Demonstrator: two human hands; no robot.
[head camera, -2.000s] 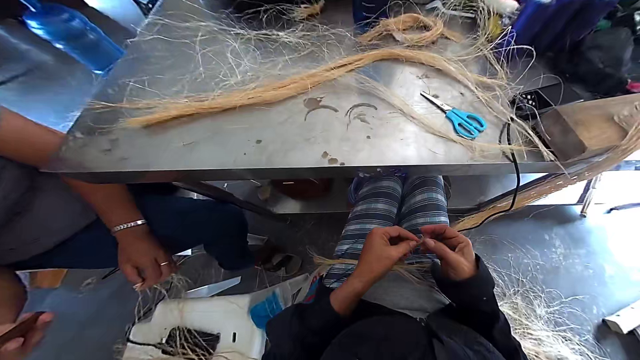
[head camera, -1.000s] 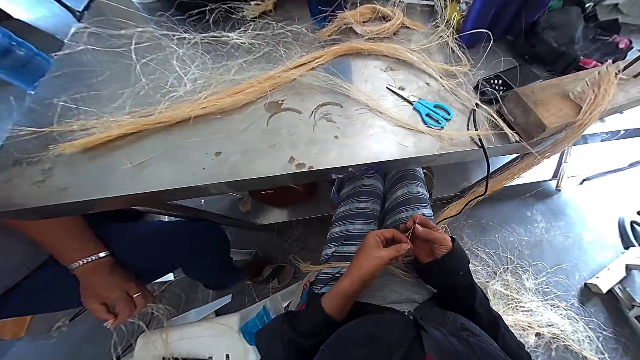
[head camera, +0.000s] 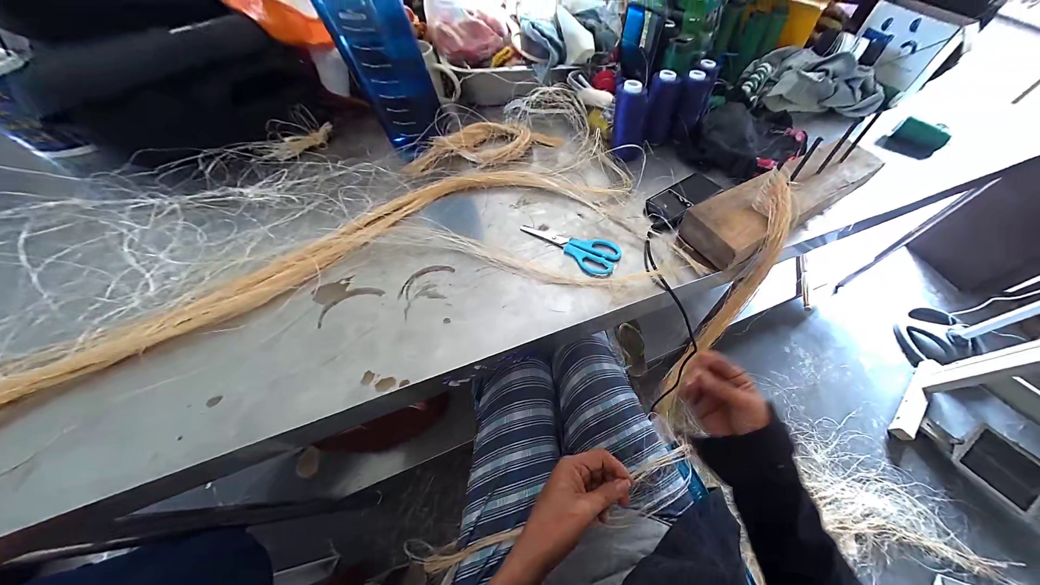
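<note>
My left hand (head camera: 581, 496) is over my lap, thumb and fingers pinched around thin pale fibre strands. My right hand (head camera: 723, 394), blurred, is up and to the right, beside a hanging hank of straw-coloured fibre (head camera: 751, 284); whether it grips strands is unclear. That hank drapes down over the table edge from a wooden block (head camera: 731, 223) with upright dark spikes. A long fibre bundle (head camera: 301, 268) lies across the metal table (head camera: 284, 390). Scissors with blue handles (head camera: 589, 253) lie on the table, blades partly apart, near a thin fibre strand.
Blue thread cones (head camera: 662, 106), a blue plastic bottle (head camera: 378, 73) and a small black box (head camera: 681, 201) stand farther back. A black cable (head camera: 678, 301) hangs over the edge. Loose fibre (head camera: 861, 496) covers floor at right, near a white metal frame (head camera: 975, 374).
My hands, together over my lap before, are now apart; the right one has moved toward the hanging hank. The view has swung to the right, and the other person's hand is out of sight.
</note>
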